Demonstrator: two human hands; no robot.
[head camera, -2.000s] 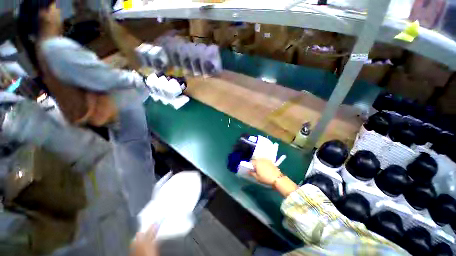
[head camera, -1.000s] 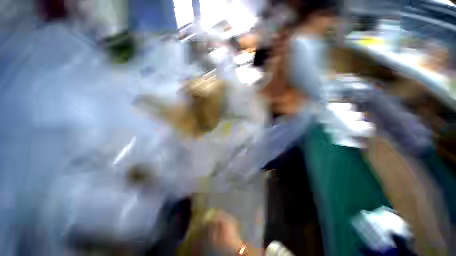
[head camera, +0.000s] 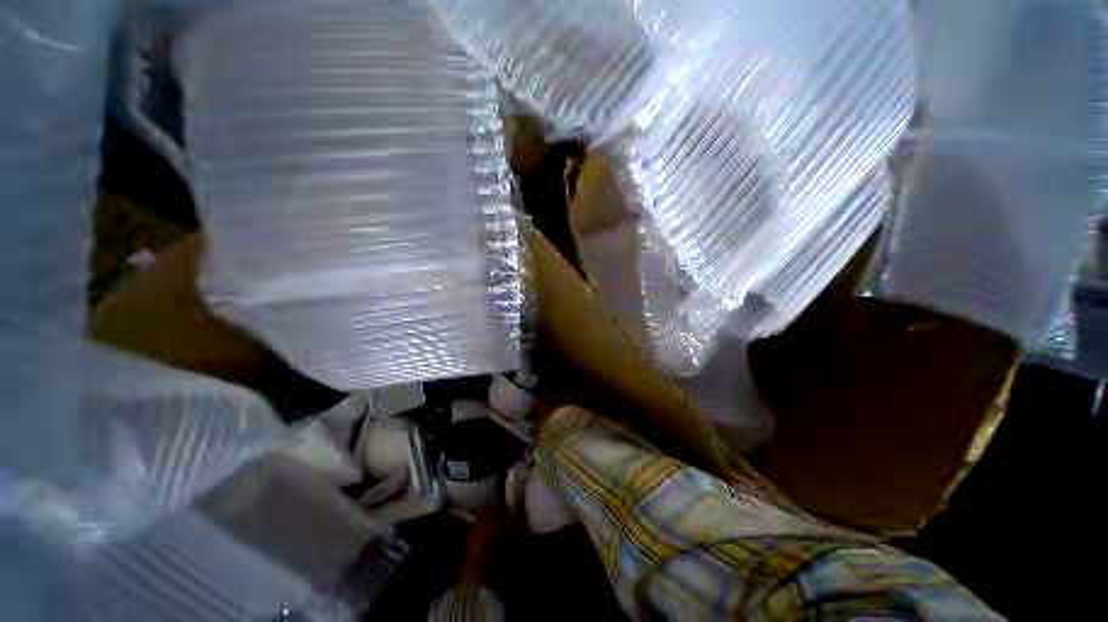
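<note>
A camera with a black middle, a small white label and pale parts (head camera: 468, 456) lies low in the open brown carton (head camera: 608, 334). Other white and black pieces (head camera: 389, 447) are jumbled left of it. My left hand (head camera: 481, 537) is small, dark and blurred just below the labelled camera; whether its fingers grip it cannot be told. My right arm, in a plaid sleeve, reaches in from the lower right. Its cuff ends beside the pieces, and the right hand is hidden.
Clear ribbed blister trays (head camera: 346, 182) hang large over the upper left. More ribbed trays (head camera: 778, 158) stand at the upper right and lie at the lower left (head camera: 182, 450). A brown carton flap (head camera: 893, 407) spreads at the right, with dark space beyond.
The view has swung from the green bench and camera rows, through blur, down to the carton and ribbed trays. The flat white piece once near my left hand is no longer seen there.
</note>
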